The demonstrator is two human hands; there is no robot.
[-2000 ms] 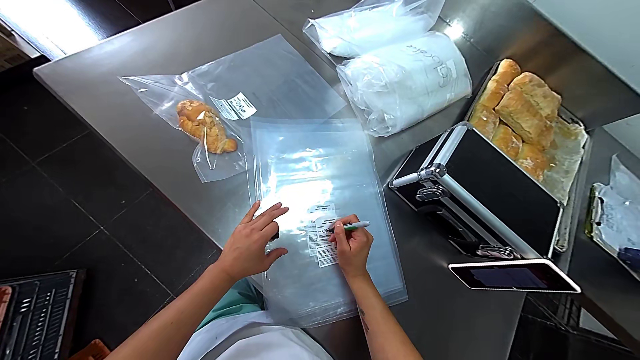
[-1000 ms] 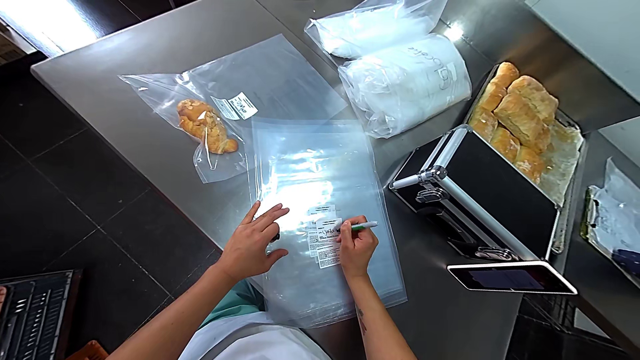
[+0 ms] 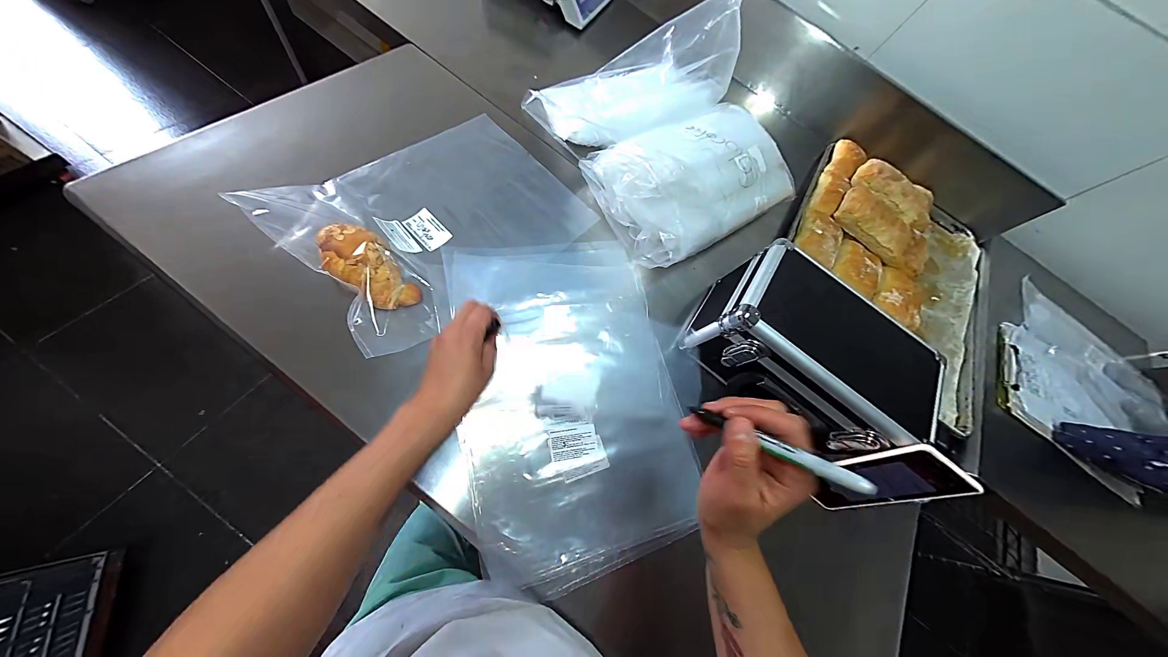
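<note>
A stack of clear plastic bags [image 3: 620,493] lies on the steel table, with a printed label [image 3: 577,447] on the top one. My left hand [image 3: 461,360] is curled over the stack's upper left edge; its fingertips are partly hidden, so I cannot tell what it grips. Right of the stack, my right hand [image 3: 753,465] holds a marker pen [image 3: 812,464], its dark tip pointing left and raised above the bags. An almond-topped croissant [image 3: 365,265] lies inside a clear bag at the upper left. A second label [image 3: 413,230] is on a bag beside the croissant.
Bulky wrapped plastic bags [image 3: 689,182] lie at the back. A black case with metal edges [image 3: 830,347] stands at the right, with a white-framed tablet [image 3: 899,476] at its front. Behind it is a tray of bread loaves [image 3: 876,219]. The table's left edge [image 3: 219,310] drops to dark floor tiles.
My right hand has lifted from the labels and moved right, with the marker still in it. The left hand has moved up to the stack's upper left side, its fingers now curled.
</note>
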